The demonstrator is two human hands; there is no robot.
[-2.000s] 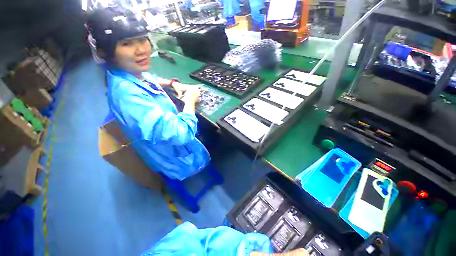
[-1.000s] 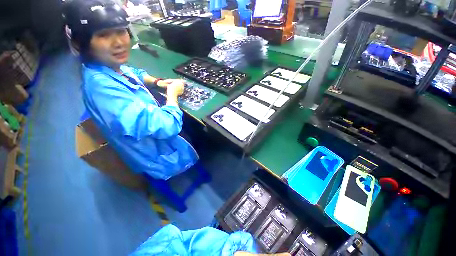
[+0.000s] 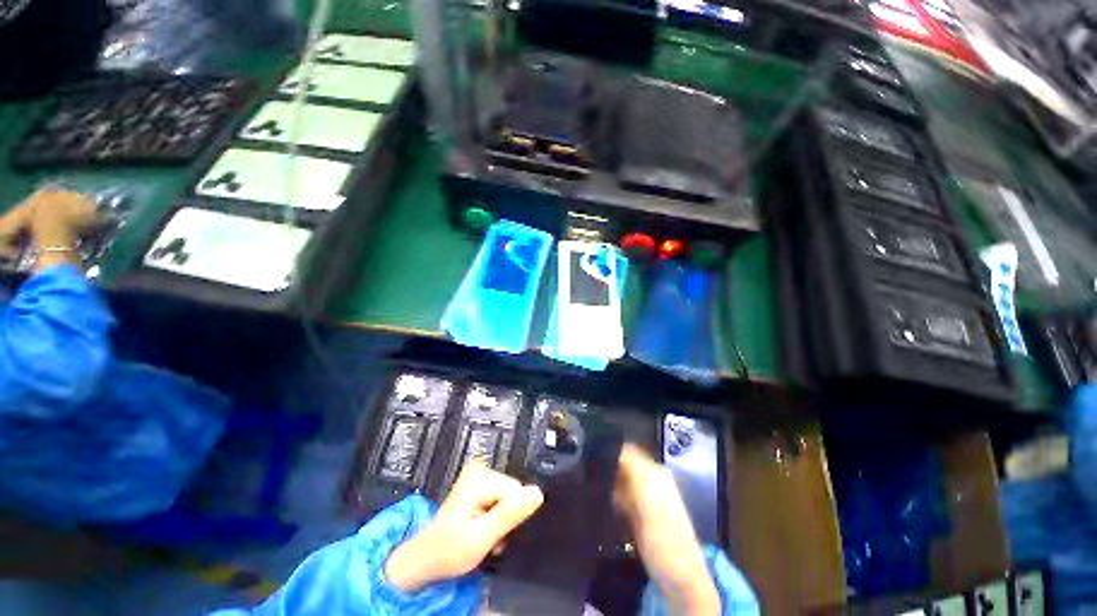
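Observation:
A dark phone-sized slab point(image 3: 557, 529) lies low in front of me, blurred, between my hands. My left hand point(image 3: 463, 523) has its curled fingers and thumb on the slab's left edge. My right hand point(image 3: 659, 511) is motion-blurred at its right side; its grip is unclear. Behind the slab a black tray point(image 3: 361, 472) holds phone bodies point(image 3: 403, 439) with inner parts showing. A shiny closed phone point(image 3: 689, 463) lies in the rightmost slot. The lower end of the slab is dark and hard to make out.
Beyond are light-blue film sheets point(image 3: 496, 289), a white liner point(image 3: 589, 307) and the black press point(image 3: 602, 181) with a red light. Back covers point(image 3: 274, 178) lie in a tray at left. Stacked trays point(image 3: 902, 331) and a cardboard box point(image 3: 782, 529) are at right. Neighbours' arms show at both sides.
The view has swung right and down, from the left neighbour to the press and the trays at right. Both my hands and the dark slab are now in view; before, mostly my left sleeve showed.

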